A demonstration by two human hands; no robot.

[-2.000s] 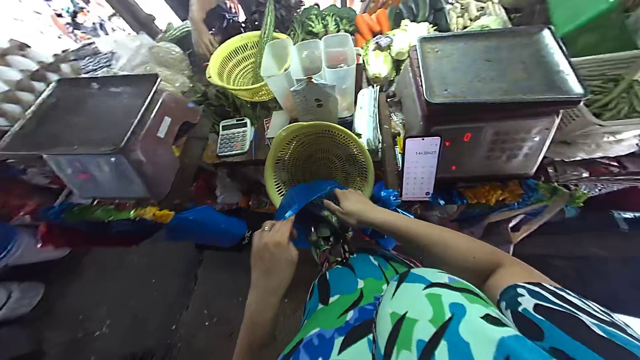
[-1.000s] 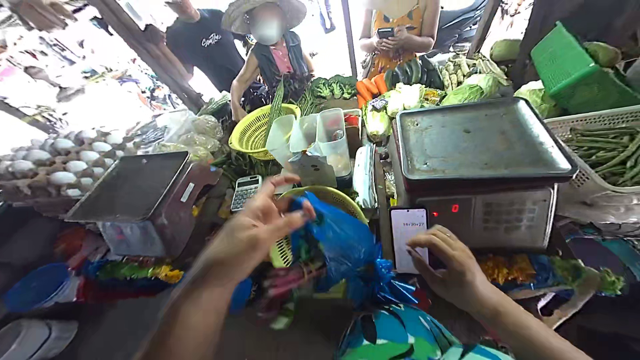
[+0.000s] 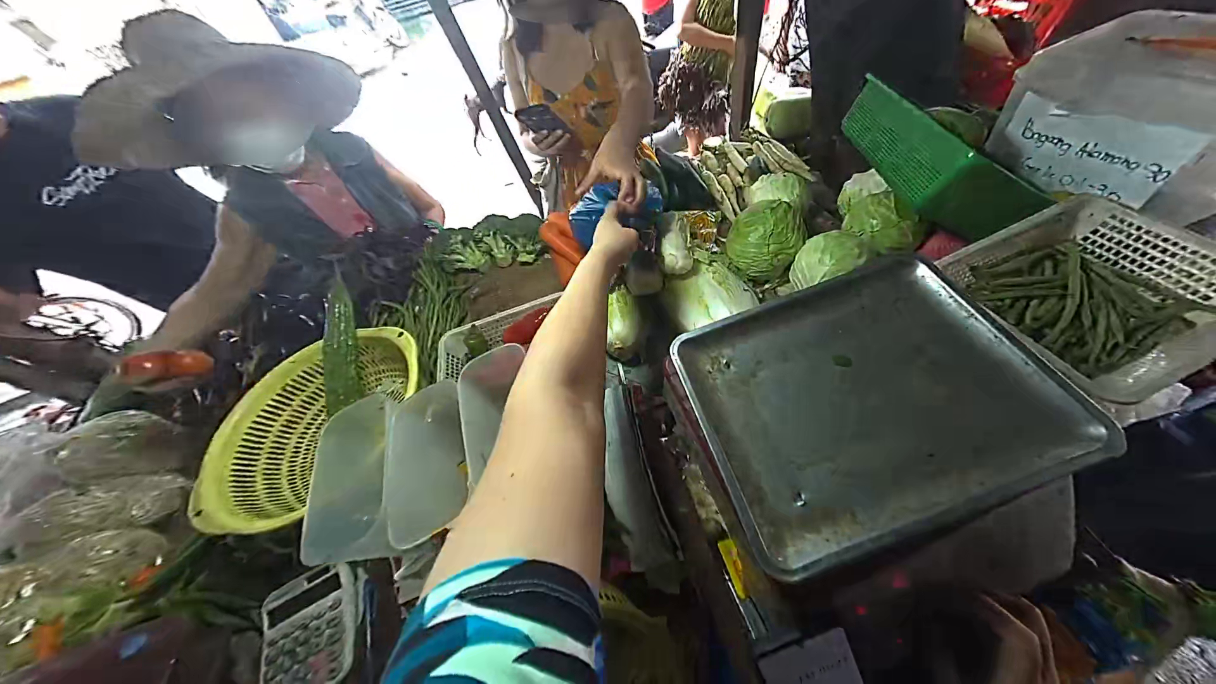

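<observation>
My left hand (image 3: 616,233) is stretched far forward over the vegetables, its fingers closed on a blue plastic bag (image 3: 594,211). A hand of the person in the yellow patterned top (image 3: 619,171) reaches down to the same bag from the far side, its fingers at the bag's top. What the bag holds is hidden. Carrots (image 3: 562,245) lie just left of the bag, and dark eggplants or similar produce lie below it. My right hand is not in view.
A metal-topped scale (image 3: 893,408) stands right of my arm. Left are clear plastic containers (image 3: 427,465), a yellow basket (image 3: 266,446) with a ridged gourd, and a calculator (image 3: 309,627). Cabbages (image 3: 765,236) and a crate of green beans (image 3: 1083,304) sit at right. Another person leans in at left.
The blue bag has moved away from me, from above the near basket to the person across the stall. My right hand, beside the phone a second ago, has left the view. The view has shifted.
</observation>
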